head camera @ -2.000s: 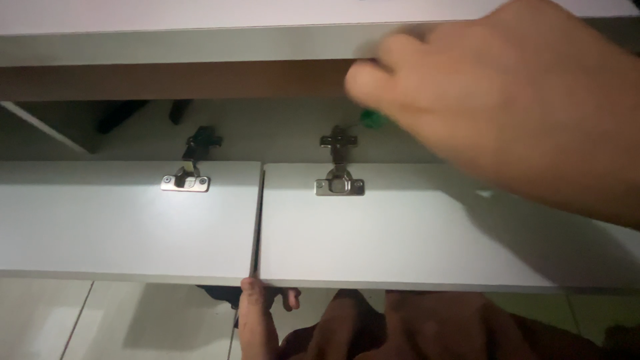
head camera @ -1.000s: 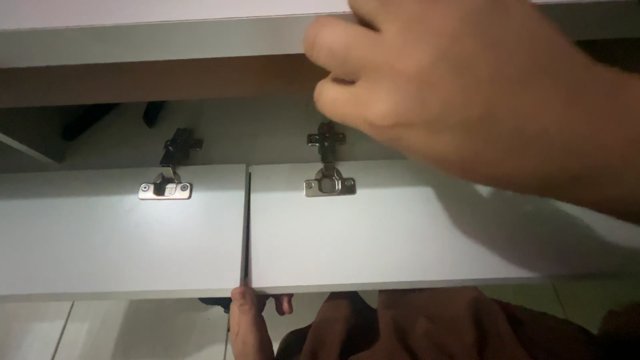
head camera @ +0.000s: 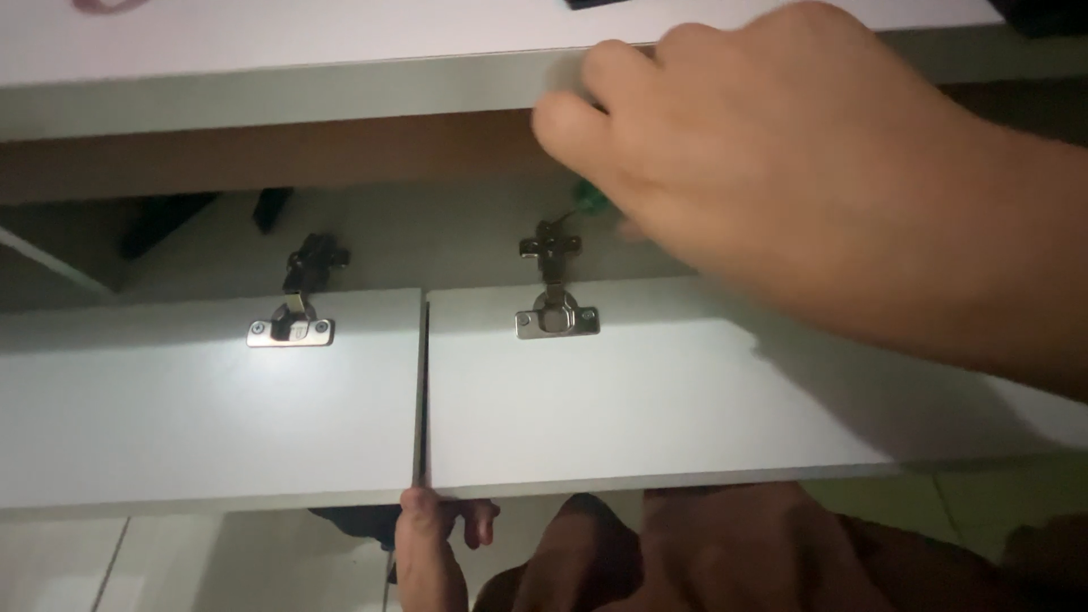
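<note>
Two white cabinet doors, the left door and the right door, lie folded down side by side with a narrow gap between. A metal cup hinge is fixed on the left door, another hinge on the right one; both join dark mounting plates inside the cabinet. My left hand grips the doors' lower edge at the gap, thumb against it. My right hand is curled above the right hinge, around what looks like a green-handled tool. A thin dark part reaches from it towards the plate; the rest is hidden.
A white cabinet top with a thick front edge overhangs the opening. Dark long objects lie inside at the left, beside a divider. My knees and legs are below the doors, over a tiled floor.
The right hand shifted up and left, then back right; the green part, hidden one second ago, shows again. My left hand stays at the gap between the doors.
</note>
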